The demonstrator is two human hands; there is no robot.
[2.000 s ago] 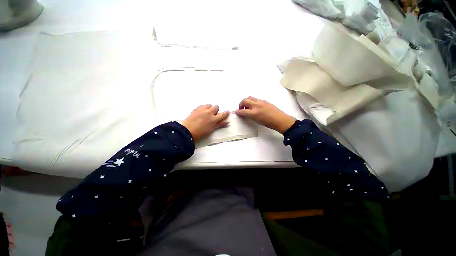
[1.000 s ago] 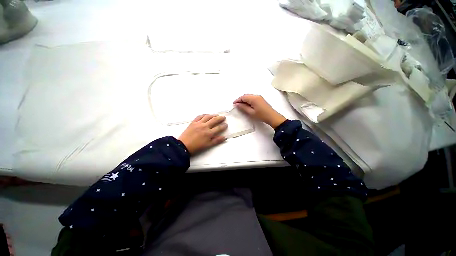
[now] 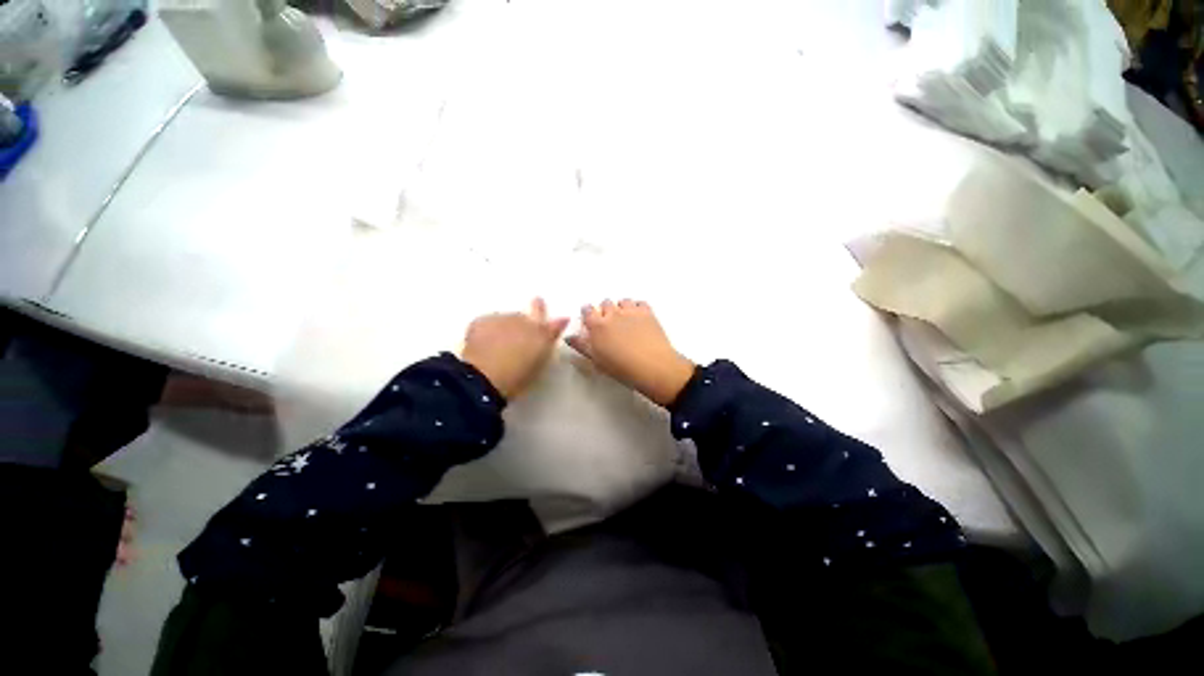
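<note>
A pale cloth panel (image 3: 581, 449) lies on the white table and hangs over its front edge between my forearms, with soft folds. My left hand (image 3: 512, 350) and my right hand (image 3: 625, 346) rest on it near the middle, thumbs facing each other with a small gap. The fingers of both hands are curled and pinch the cloth between them. The panel's outline is hard to see in the glare. Only faint edge lines show above the hands, and the curved opening cannot be made out.
Cream pieces (image 3: 977, 324) lie on stacked panels (image 3: 1103, 489) draping over the edge at right. White bundles (image 3: 970, 66) lie at the far right. A whitish container (image 3: 251, 50) stands at left rear. A blue tray (image 3: 16, 139) is at the far left. The table edge (image 3: 159, 354) curves at left.
The view has shifted left. The panel has moved from lying wide at left to hanging over the front edge between my forearms. My hands have come together, and the narrow strip no longer shows.
</note>
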